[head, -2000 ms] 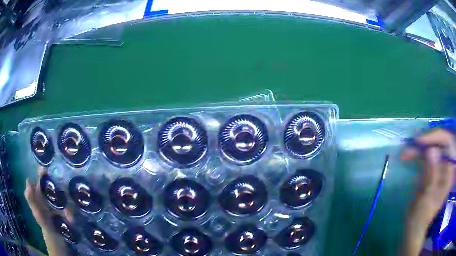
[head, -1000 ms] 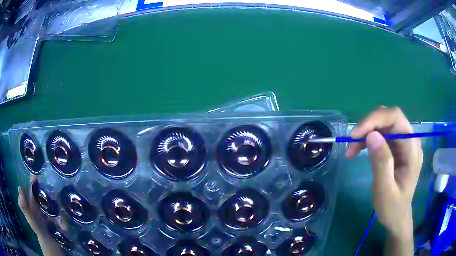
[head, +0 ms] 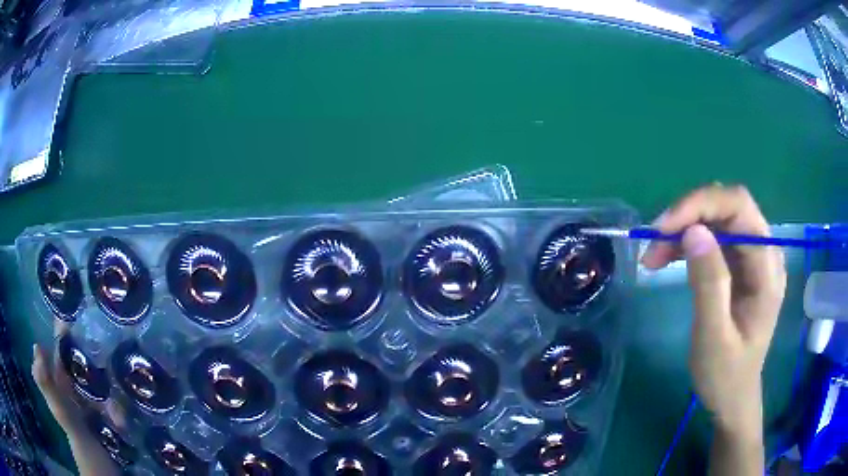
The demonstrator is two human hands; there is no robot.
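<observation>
A clear blister tray (head: pixel 395 346) is held up above the green mat, with rows of dark round reflector cups in its pockets. My left hand (head: pixel 63 400) grips the tray's left edge, partly seen through the plastic. My right hand (head: pixel 730 270) holds a fine brush (head: pixel 767 240) between thumb and fingers. The brush tip lies over the upper part of the top-right reflector cup (head: pixel 574 268); whether it touches cannot be told. The tray's lower part is cut off by the picture's edge.
The green mat (head: pixel 372 102) lies behind the tray. Another clear plastic piece's corner (head: pixel 488 184) shows beyond the tray. A second blue stick (head: pixel 682 432) lies at lower right. A blue bin (head: pixel 832 423) and a white bottle (head: pixel 820 335) stand at the right edge.
My right hand came in from the right to the tray's right edge with the brush. Since then the brush tip has moved up slightly on the top-right cup. The tray shifted slightly left.
</observation>
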